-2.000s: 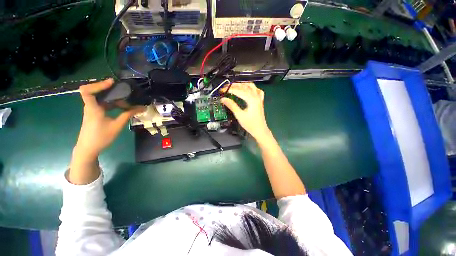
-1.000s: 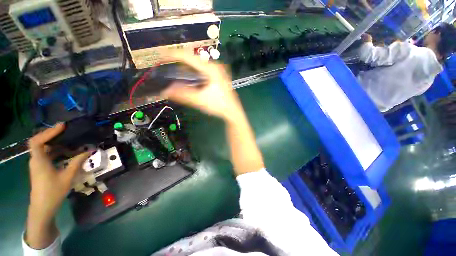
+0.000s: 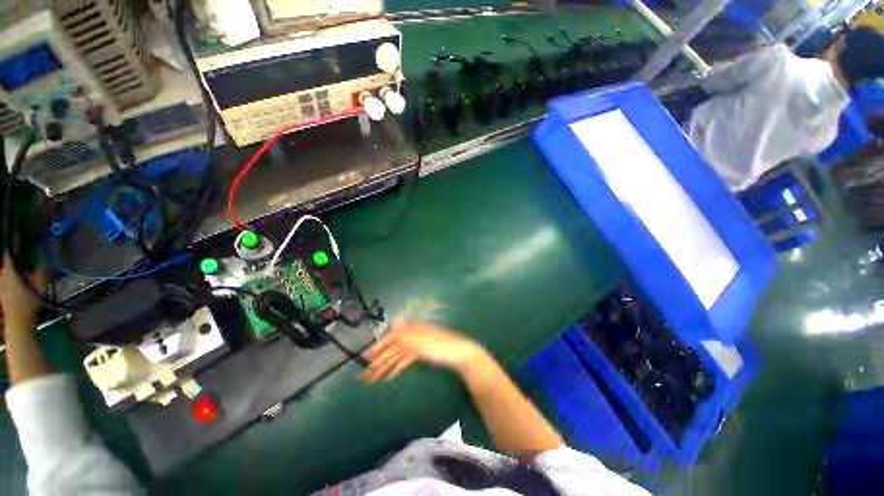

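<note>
The flat black fixture base (image 3: 252, 387) carries a white socket block (image 3: 199, 334), a lit red switch (image 3: 205, 409) and small green boards (image 3: 281, 291). A black adapter (image 3: 131, 310) lies behind the socket block. A bundled black cable (image 3: 291, 318) lies over the boards, its cord running toward the base's right edge. My right hand (image 3: 417, 351) is at that edge, slightly blurred, its fingertips near the cord; contact is unclear. My left hand (image 3: 17, 300) is at the far left picture edge, partly cut off, beside black cables; its fingers are unclear.
Green buttons (image 3: 250, 240) stand behind the boards. A beige instrument (image 3: 300, 87) with a red lead (image 3: 254, 165) is on the shelf. Blue wire (image 3: 126, 215) lies left. A blue tray (image 3: 582, 160) stands right, above a blue bin (image 3: 591, 387) of black adapters. A person (image 3: 766, 111) is at upper right.
My right hand has come down from in front of the instrument to the fixture's right edge. My left hand has moved off the adapter to the left picture edge. The red switch looks brighter.
</note>
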